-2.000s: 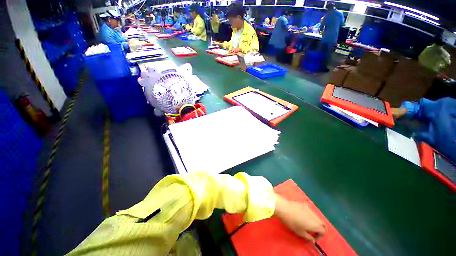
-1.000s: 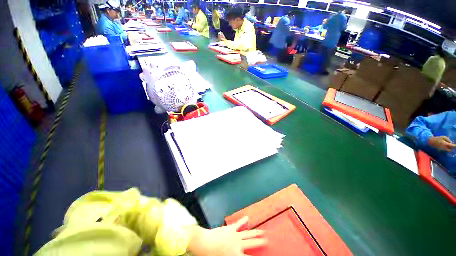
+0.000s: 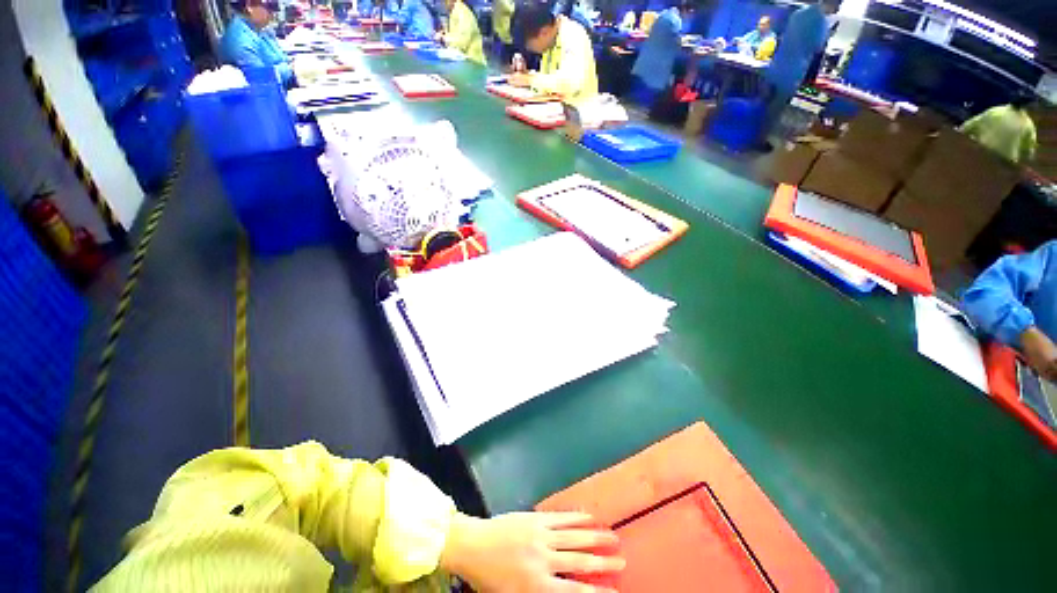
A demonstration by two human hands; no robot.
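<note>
An orange-red board [image 3: 759,510] lies on the green bench at the bottom of the head view, cut off by the lower edge. A thin black frame [image 3: 664,500] lies on it; its far corner and parts of two sides show. My left hand [image 3: 536,554] rests flat, palm down, at the board's left side, over part of the frame, with its fingers apart and nothing in it. Its yellow sleeve comes from the lower left. My right hand is out of the picture.
A pile of white sheets [image 3: 527,330] lies beyond the board. Past it stand a white round-grilled fan [image 3: 406,195] and a red-bordered pad [image 3: 603,218]. Across the bench are another red pad [image 3: 852,235] and a person in blue sleeves [image 3: 1018,295]. Blue bins [image 3: 261,168] stand left.
Since two seconds ago, my left hand has drawn back from the board's middle to its left side and spread flat. Since one second ago, it has barely moved. The view has shifted slightly.
</note>
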